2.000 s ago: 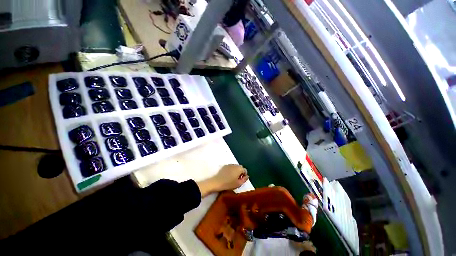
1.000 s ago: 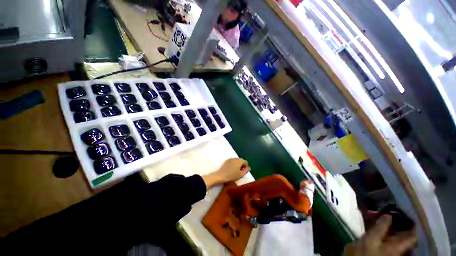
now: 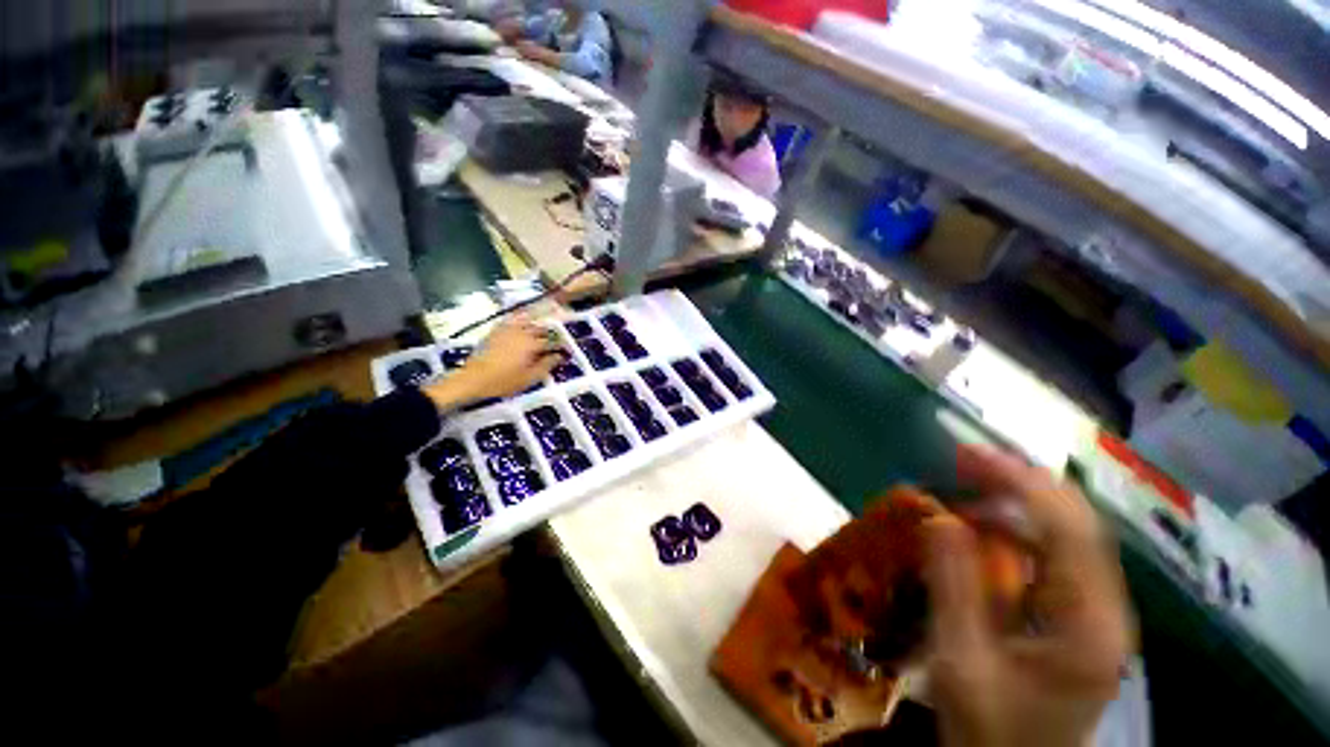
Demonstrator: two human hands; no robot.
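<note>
My left hand (image 3: 511, 362) reaches over the far rows of the white parts tray (image 3: 674, 312), its fingertips at the small black parts there; whether it grips one is hidden. Glossy black parts (image 3: 584, 423) fill the tray's near rows. A few loose black parts (image 3: 683, 534) lie on the white work surface (image 3: 642, 598). My right hand (image 3: 1021, 598) is blurred, in front of the orange toggle press fixture (image 3: 773, 642) and covering its upper part. I cannot tell what it holds.
A green conveyor belt (image 3: 861, 413) runs behind the tray and fixture. A grey-white machine (image 3: 248, 219) stands at the upper left. A metal post (image 3: 656, 161) rises behind the tray under the shelf (image 3: 1006, 146). A person in pink (image 3: 747, 164) sits across the line.
My left hand has moved from beside the fixture to the tray. My right hand has moved from the lower right to the fixture. Loose black parts now show on the work surface. The view has shifted.
</note>
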